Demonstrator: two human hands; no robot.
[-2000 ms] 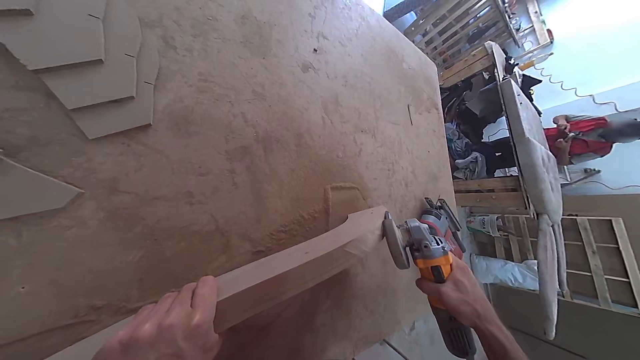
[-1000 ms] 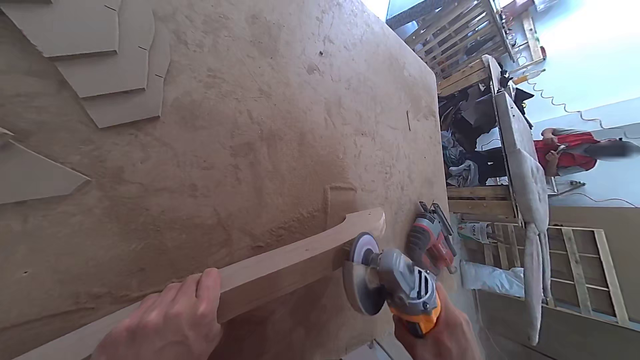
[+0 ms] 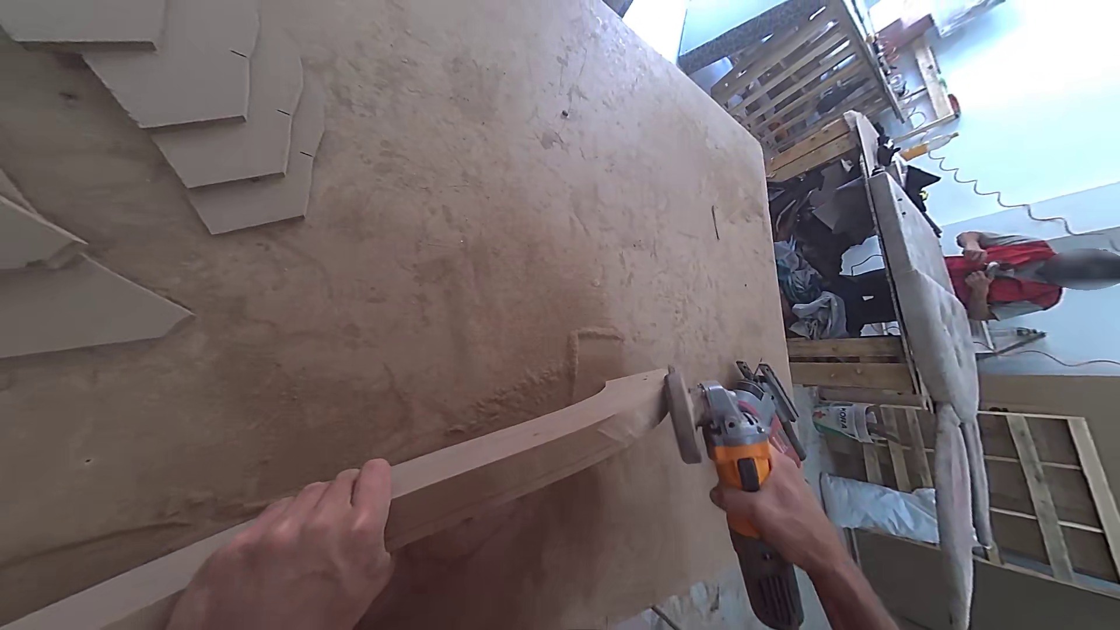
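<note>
My left hand [image 3: 293, 551] grips a long, curved wooden workpiece [image 3: 516, 451] that runs from the lower left toward the table's right side. An orange, grey and black angle grinder [image 3: 745, 464] is in my right hand [image 3: 779, 507], whose fingers wrap its body. The grinder's round sanding disc [image 3: 682, 416] stands edge-on at the workpiece's far end; whether it touches the wood I cannot tell. Sawdust [image 3: 534, 385] lies along the upper side of the wood.
Flat cut panels [image 3: 254, 197] overlap at the upper left of the table [image 3: 525, 236], with pointed pieces [image 3: 87, 306] below. Another power tool [image 3: 774, 407] rests behind the grinder. Beyond the table's right edge are a padded upholstered piece [image 3: 927, 289], slatted wooden frames [image 3: 1032, 490] and a person [image 3: 1006, 276].
The grinder has moved from the near side of the workpiece back out to its far end, and its disc has turned edge-on. My left hand keeps its hold on the wood.
</note>
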